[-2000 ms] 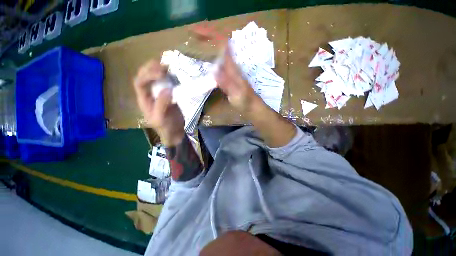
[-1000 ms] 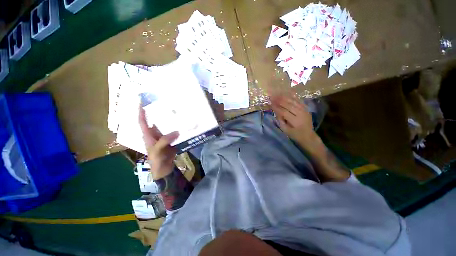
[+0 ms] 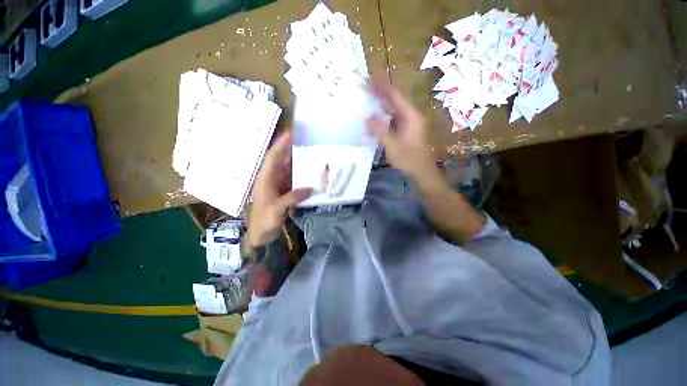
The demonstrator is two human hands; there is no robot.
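A white retail box (image 3: 330,177) with a pale product picture is held in front of my chest at the bench's near edge. My left hand (image 3: 275,192) grips its left side. My right hand (image 3: 401,130) is at its upper right, blurred, fingers bent at the raised white flap (image 3: 331,117); whether they grip it is unclear. Printed cards (image 3: 325,47) lie fanned just beyond the box. A stack of instruction leaflets (image 3: 226,139) lies to the left.
A loose heap of small packets (image 3: 497,66) lies on the cardboard bench cover (image 3: 603,68) at right. A blue tote (image 3: 71,181) stands far left. Box stock (image 3: 224,249) sits low at my left. A brown carton (image 3: 644,181) with white strips is at far right.
The box has moved right, off the leaflet stack, and turned more upright in view, with its flap raised. My right hand has come from the bench edge up to the box's right side.
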